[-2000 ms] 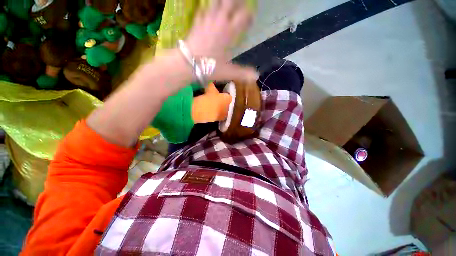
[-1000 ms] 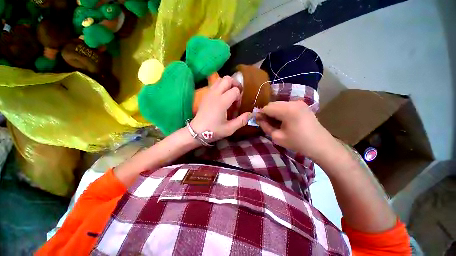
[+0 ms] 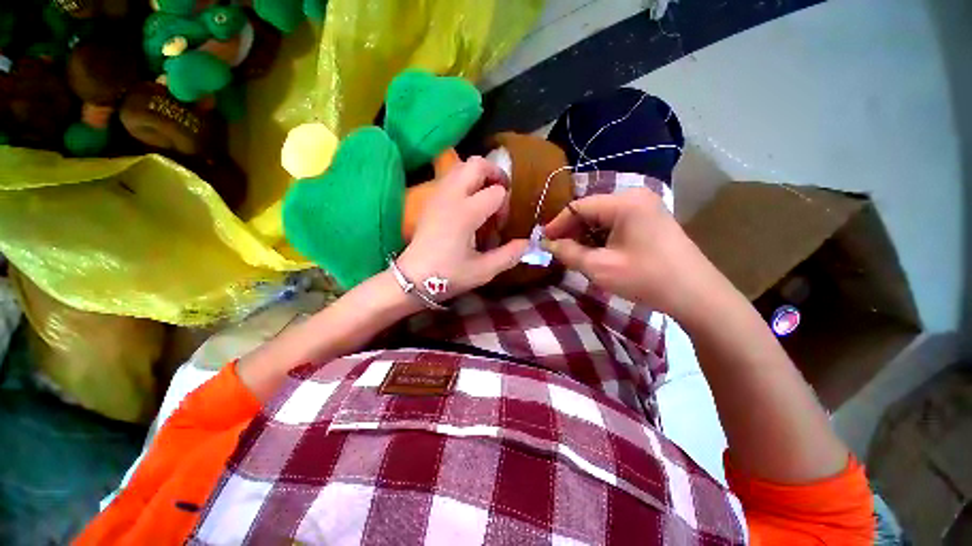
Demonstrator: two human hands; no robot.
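Observation:
A plush toy with green heart-shaped leaves (image 3: 346, 203), a yellow ball tip (image 3: 309, 150), an orange stem and a brown round base (image 3: 541, 171) lies across the lap. My left hand (image 3: 460, 229) holds the toy around its stem and base, thumb by the white label (image 3: 536, 252). My right hand (image 3: 624, 251) pinches at the label from the right. A white thread (image 3: 613, 163) rises from the label and loops right over the dark knee. I cannot make out a needle.
A yellow woven sack (image 3: 139, 240) with green and brown plush toys (image 3: 165, 112) is at upper left. An open cardboard box (image 3: 842, 267) with a small round pinkish item (image 3: 784, 320) stands on the right. A dark stripe crosses the pale floor at the top.
My left hand has come down from above onto the toy, and my right hand has entered from the right to the label. The toy has turned, showing both leaves and the yellow tip.

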